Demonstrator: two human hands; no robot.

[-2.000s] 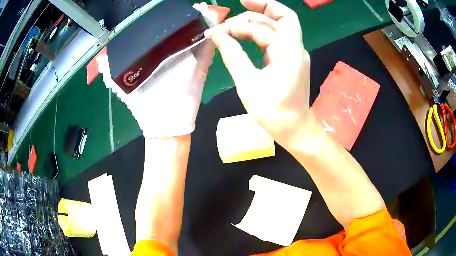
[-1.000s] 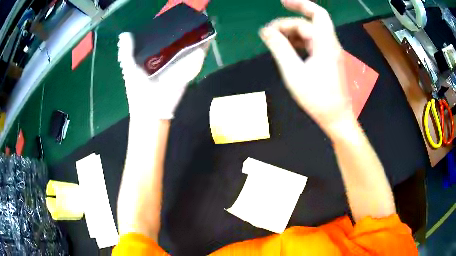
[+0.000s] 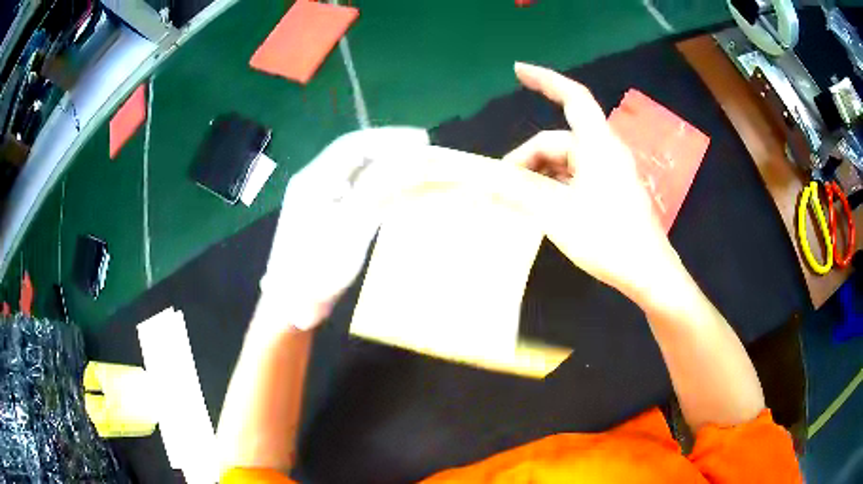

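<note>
A pale label sheet (image 3: 449, 269) with a yellow lower edge hangs between my hands above the black mat. My left hand (image 3: 345, 217), in a white glove, holds its upper left edge. My bare right hand (image 3: 591, 184) is at its upper right, with the index finger raised and the other fingers curled at the sheet's edge. The exact finger contact is washed out by glare. A black set-top box (image 3: 230, 156) lies on the green belt beyond my left hand, with a small white piece (image 3: 257, 180) at its near right side.
Red pads (image 3: 305, 40) and another dark box (image 3: 92, 265) are on the belt. On the mat are a red foam pad (image 3: 660, 156), white strips (image 3: 178, 392) and a yellow roll (image 3: 121, 399). Crinkled black plastic (image 3: 47, 397) is far left, scissors (image 3: 815, 227) far right.
My left hand has let go of the set-top box, which now lies on the belt, and has come back over the mat. Both hands are now at a label sheet, lifted off the mat.
</note>
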